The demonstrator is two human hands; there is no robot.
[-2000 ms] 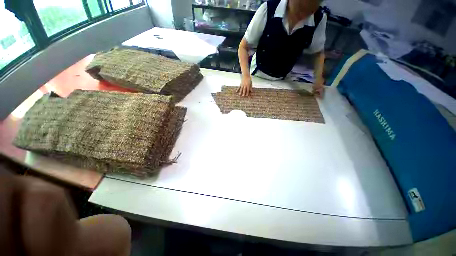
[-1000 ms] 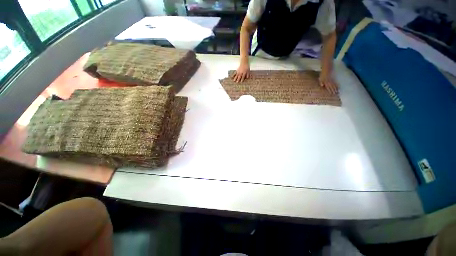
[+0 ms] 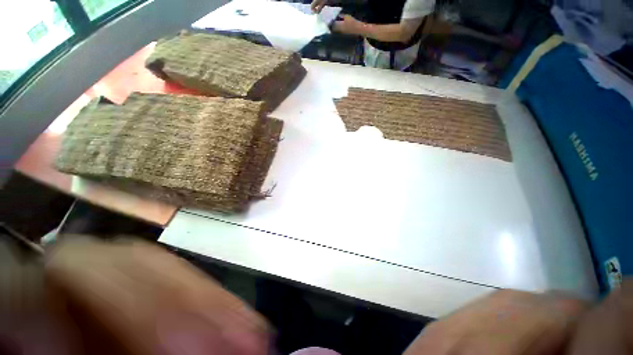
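My left hand [image 3: 153, 298] is large and blurred at the bottom left, cut off by the frame edge, below the table's front edge. My right hand [image 3: 500, 322] is blurred at the bottom right, also cut off. Whether either holds anything cannot be told. The nearer stack of brown tweed panels [image 3: 166, 142] lies at the left with loose threads at its right corner. A second tweed stack [image 3: 225, 62] lies behind it. A single cut panel [image 3: 434, 121] lies flat on the white table [image 3: 361, 215] near the far right side, its curved notch facing me.
The blue press cover [image 3: 555, 111] marked HASHIMA runs along the right. A red-orange board [image 3: 52, 152] lies under the stacks. A co-worker's arm [image 3: 385, 31] reaches toward a back table [image 3: 267, 21] with white sheets. Windows are at the upper left.
The co-worker's hands have left the tweed panel and moved left to the back table. Both my hands have come further into the bottom of the view. The view has shifted.
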